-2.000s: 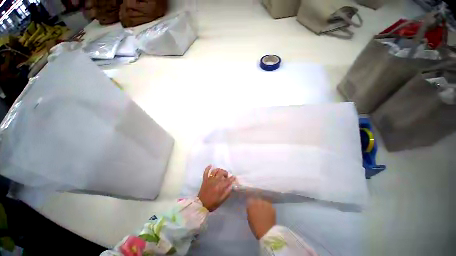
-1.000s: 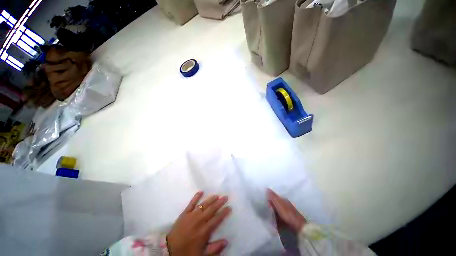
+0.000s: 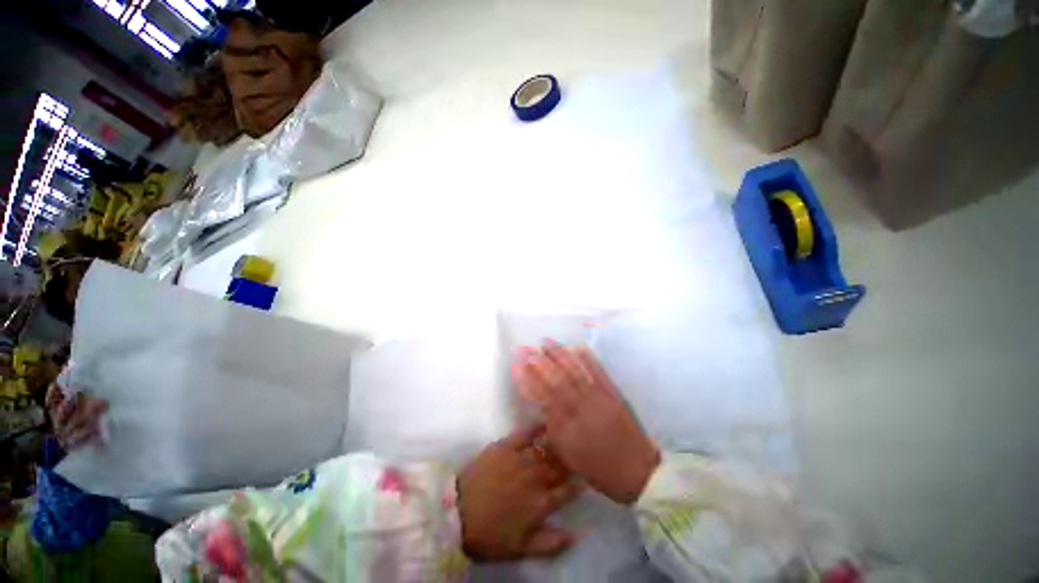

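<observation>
A bundle in white wrapping sheet (image 3: 427, 393) lies in front of me on a layer of white sheets (image 3: 706, 376). My right hand (image 3: 592, 424) lies flat on the wrapping, slightly blurred, fingers extended and nothing seen in it. My left hand (image 3: 515, 497) is just below and to its left, touching or overlapped by the right. Its fingertips are partly hidden, so I cannot tell whether it grips the sheet. A blue tape dispenser (image 3: 795, 251) with a yellow-cored roll stands at the right, apart from both hands.
A wrapped block (image 3: 217, 387) stands at left, with another person's hand (image 3: 78, 417) at its far edge. Beige totes (image 3: 911, 114) stand at upper right. A blue tape roll (image 3: 536, 98), a second dispenser (image 3: 253, 282), shiny plastic packs (image 3: 319, 125) and brown bags (image 3: 268, 74) lie beyond.
The view has swung left and shows more of the left block and a person's hand at it. My right hand has moved from the bundle's right side onto its top, beside my left hand.
</observation>
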